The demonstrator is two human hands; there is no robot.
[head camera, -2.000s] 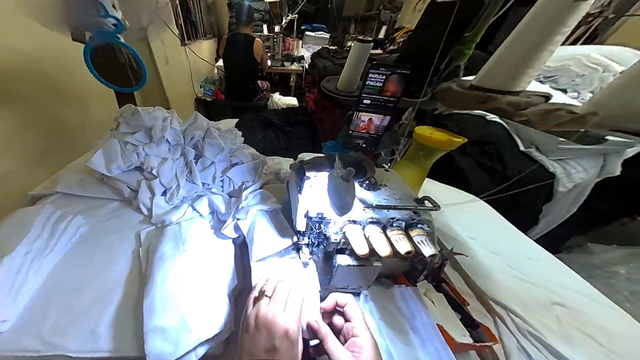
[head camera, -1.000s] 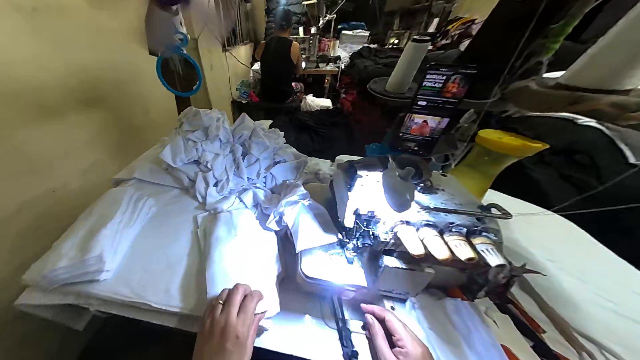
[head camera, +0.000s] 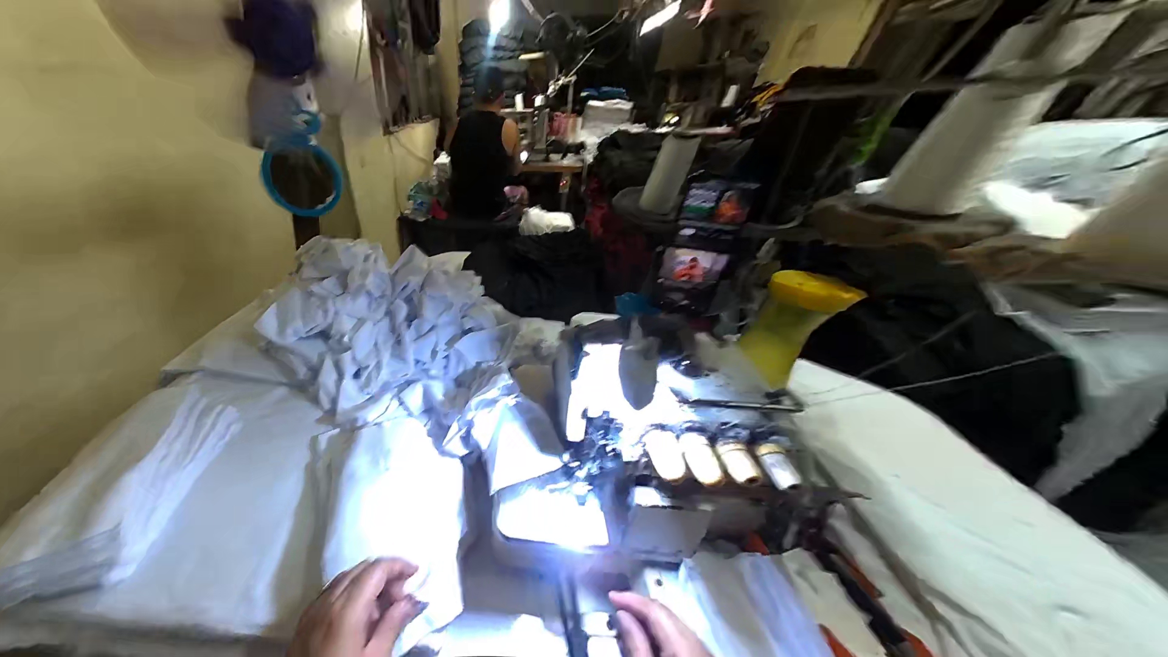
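My left hand (head camera: pixel 358 610) is at the bottom, its fingers curled at the near edge of a stack of white fabric pieces (head camera: pixel 392 511); whether it pinches a piece is unclear. My right hand (head camera: pixel 655 628) lies at the bottom, right of the stack, fingers bent, beside more white fabric (head camera: pixel 748 593). Ahead of both hands stands an overlock sewing machine (head camera: pixel 680 534) with a bright lamp over its needle area and several tension dials on its front. White fabric (head camera: pixel 520 438) hangs at the left of the needle area. A crumpled heap of white pieces (head camera: pixel 383 319) rises behind the stack.
A yellow plastic container (head camera: pixel 794 319) stands behind the machine, near a phone (head camera: pixel 698 246) with a lit screen. Large thread cones (head camera: pixel 958 128) sit on a rack at upper right. Flat white cloth (head camera: pixel 219 511) covers the left side. Another person (head camera: pixel 482 155) sits far back.
Two seconds ago both hands were close together on white fabric in front of the machine; now they are apart, the left one over at the stack. The view has shifted.
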